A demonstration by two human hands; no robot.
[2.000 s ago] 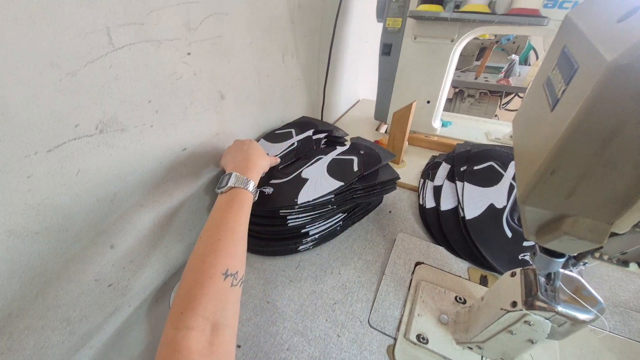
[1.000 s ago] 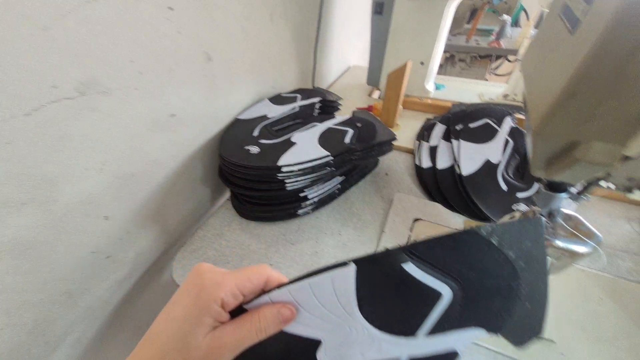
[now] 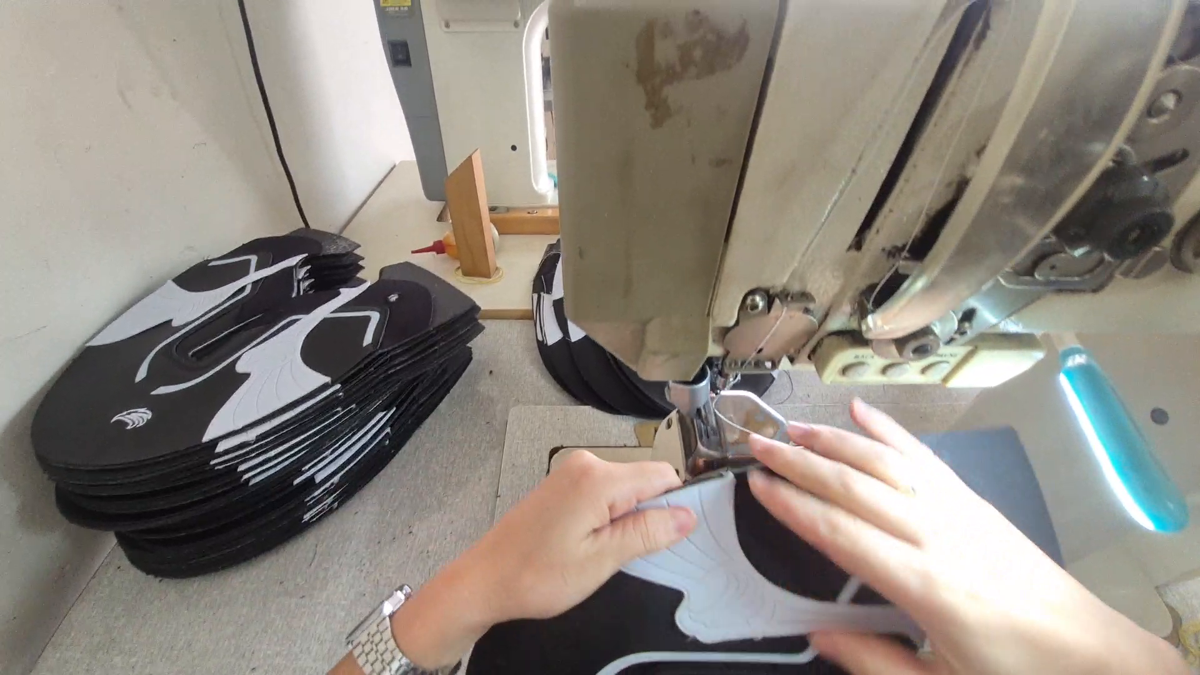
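Note:
A black shoe upper piece with light grey overlays (image 3: 741, 572) lies under the head of an industrial sewing machine (image 3: 656, 169), its edge at the presser foot (image 3: 703, 441). My left hand (image 3: 572, 544), with a metal watch on the wrist, pinches that edge between thumb and fingers just left of the foot. Flat on the piece, fingers spread and tips close to the foot's right side, rests my right hand (image 3: 900, 525). The needle's tip is hard to make out.
A tall stack of similar black pieces (image 3: 234, 375) stands at the left by the wall. More pieces (image 3: 572, 347) lie behind the machine head. Farther back are a wooden block (image 3: 471, 216) and a small red-tipped bottle (image 3: 450, 246). A teal-cased lamp (image 3: 1120, 441) is at the right.
My left hand has brought a piece from the left stack to the presser foot. My right hand has come into view onto it. The view has shifted toward the machine.

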